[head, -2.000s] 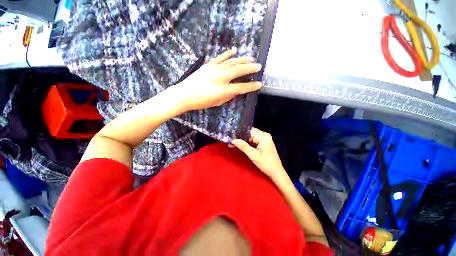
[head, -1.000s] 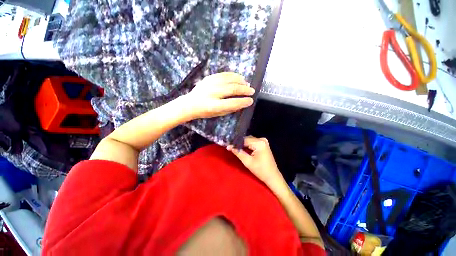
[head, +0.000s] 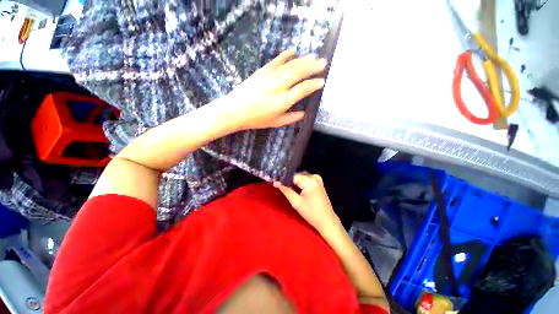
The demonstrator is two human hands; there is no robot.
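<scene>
The plaid coat body (head: 178, 61) lies over the white table and hangs down toward my lap. A smooth dark binding strip (head: 304, 132) runs along its right edge. My left hand (head: 279, 92) lies flat on the plaid near this edge, fingers spread, fingertips at the dark strip. My right hand (head: 306, 193) pinches the lower corner of the edge, where plaid and dark strip meet, just off the table front. The needle and presser foot are not in view.
Scissors (head: 492, 92) with red and yellow handles lie on a tan strip on the table (head: 392, 55) at right. A measuring tape (head: 423, 138) lines the front edge. A blue crate (head: 484, 208) is below right, a red-orange stool (head: 67, 130) at left.
My left hand has moved up along the edge from its place one second ago, and its fingers are spread wider. My right hand still pinches the corner. The whole view has shifted slightly.
</scene>
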